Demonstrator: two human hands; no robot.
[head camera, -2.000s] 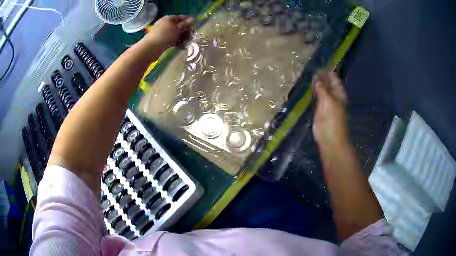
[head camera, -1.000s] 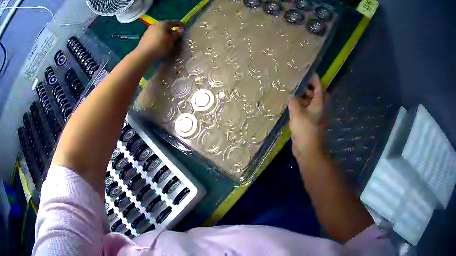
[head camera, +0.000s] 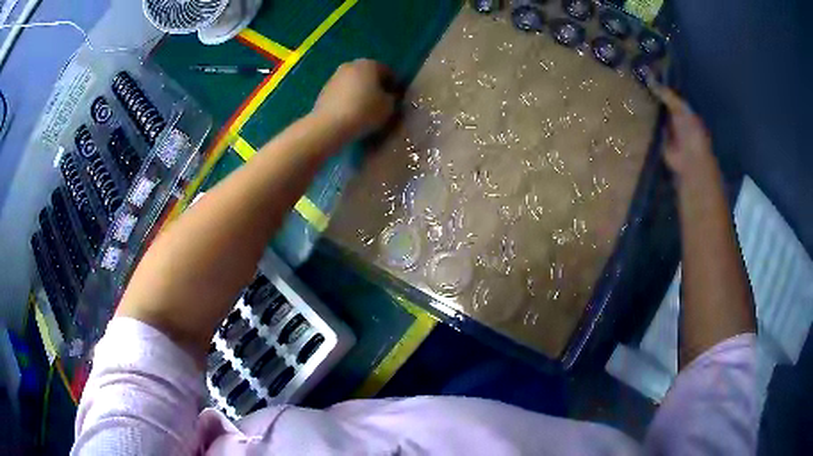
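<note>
A clear blister tray (head camera: 499, 169) with round pockets lies over a brown cardboard sheet (head camera: 535, 331). Several dark speaker drivers (head camera: 568, 34) lie in pockets at its far end; the other pockets show no drivers. My left hand (head camera: 359, 100) grips the tray's left edge, its fingertips partly hidden. My right hand (head camera: 685, 134) holds the right edge near the far corner, beside the drivers. The tray's near end reaches over the mat's front edge.
A white tray (head camera: 337, 343) with rows of speakers on edge stands at lower left, partly behind my left arm. Clear trays of dark stacked discs (head camera: 80, 191) are at far left. A pen (head camera: 230, 69), a white fan (head camera: 185, 11) and taped green mat are behind. White ribbed trays (head camera: 774, 258) are at right.
The blister tray and cardboard have moved right together with both hands, uncovering more green mat and tape on the left. My right hand has moved further up the right edge.
</note>
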